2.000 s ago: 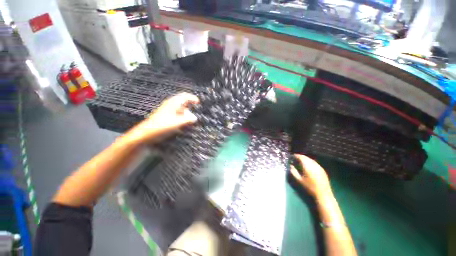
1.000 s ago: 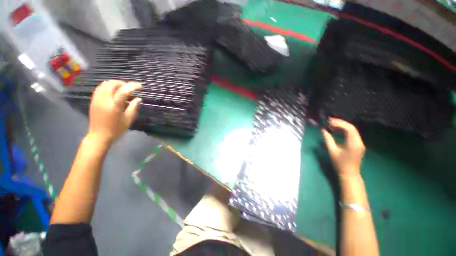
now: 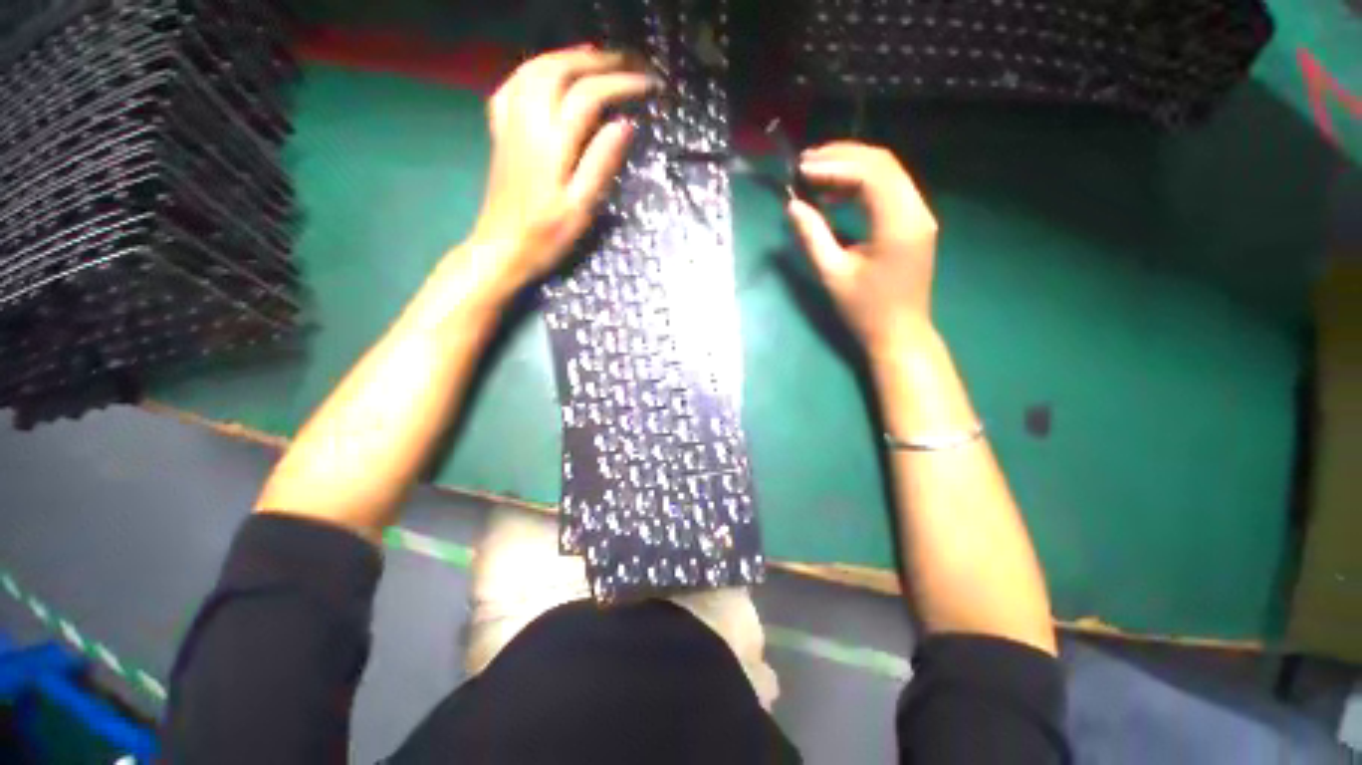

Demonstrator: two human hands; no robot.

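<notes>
A long black keyboard circuit board (image 3: 657, 389) with rows of silvery parts lies on the green mat in front of me. Its near end overhangs the bench's front edge and a white glare covers its right side. My left hand (image 3: 565, 150) rests over the board's left edge near its far part, fingers bent; I cannot tell if it grips the board. My right hand (image 3: 866, 232) is right of the board and pinches the end of a thin dark test cable (image 3: 795, 180) between thumb and fingertips.
A tall stack of black boards (image 3: 142, 209) stands at the left, overhanging the bench. Another board stack (image 3: 1031, 53) is at the back right. Red tape (image 3: 396, 57) crosses the green mat (image 3: 1076, 344). A yellow-brown box (image 3: 1329, 478) is at the right edge.
My left hand has moved from the left stack to the board. My right hand still holds the cable, now closer to the board. The view has tilted down and the board appears straighter.
</notes>
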